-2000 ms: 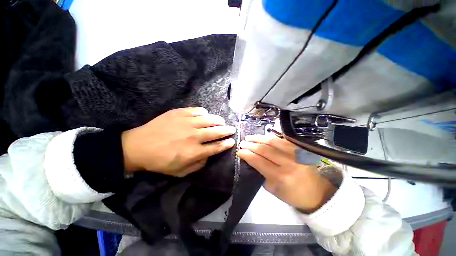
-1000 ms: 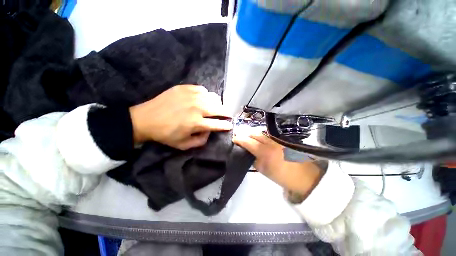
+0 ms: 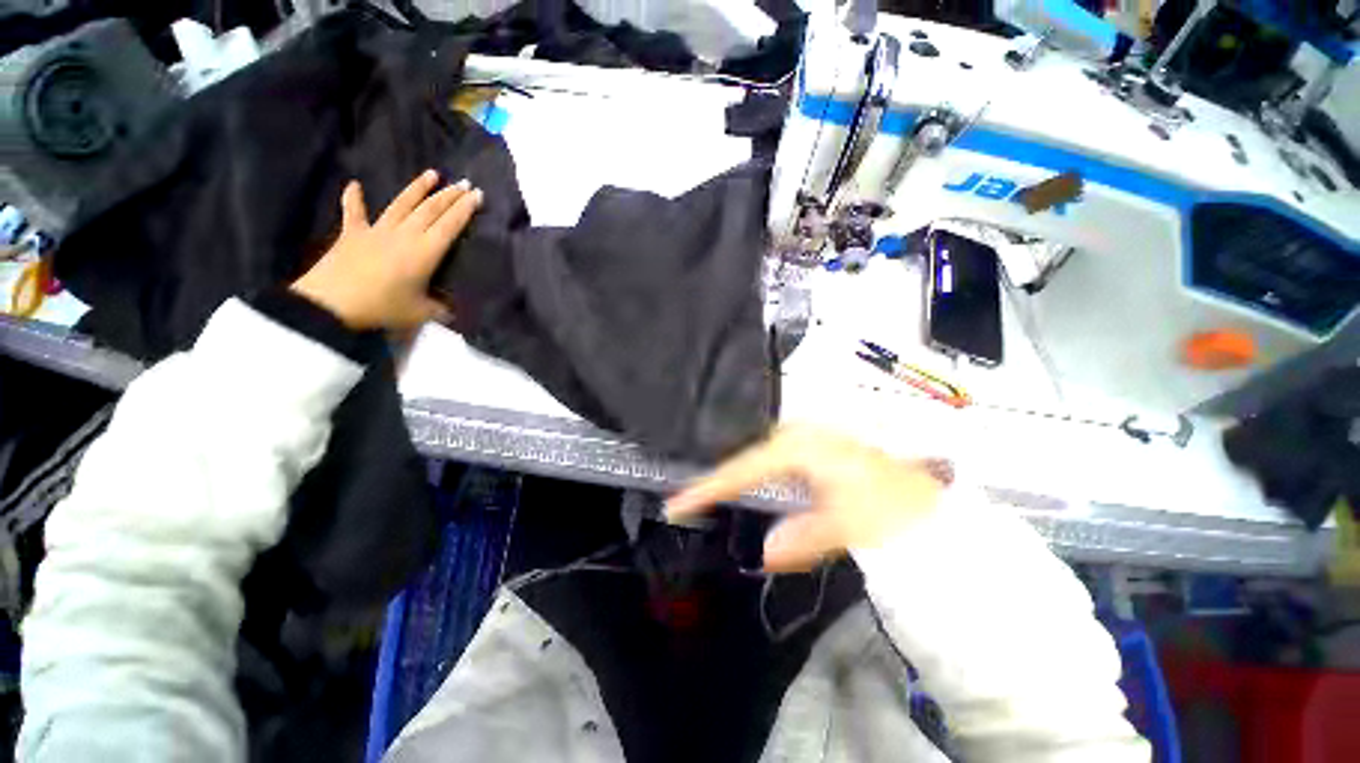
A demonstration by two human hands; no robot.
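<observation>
A dark garment (image 3: 649, 306) lies on the white table, its right edge at the needle area of the white sewing machine (image 3: 1096, 254). My left hand (image 3: 391, 257) lies spread, fingers apart, on dark cloth at the left. My right hand (image 3: 820, 489) is slightly blurred at the table's front edge, just below the garment's lower corner, with fingers apart; I see nothing held in it. The presser foot area (image 3: 806, 261) is at the garment's right edge.
A smartphone (image 3: 964, 295) and thread snips (image 3: 913, 373) lie right of the needle. Dark cloth (image 3: 194, 194) is heaped at the left. Blue crates (image 3: 455, 596) are below the table. Dark cloth (image 3: 1295, 440) is at the far right.
The view has drawn back from the needle. Both hands have left the needle area: the left went to the cloth at the left, the right to the front edge. The dangling strip no longer shows.
</observation>
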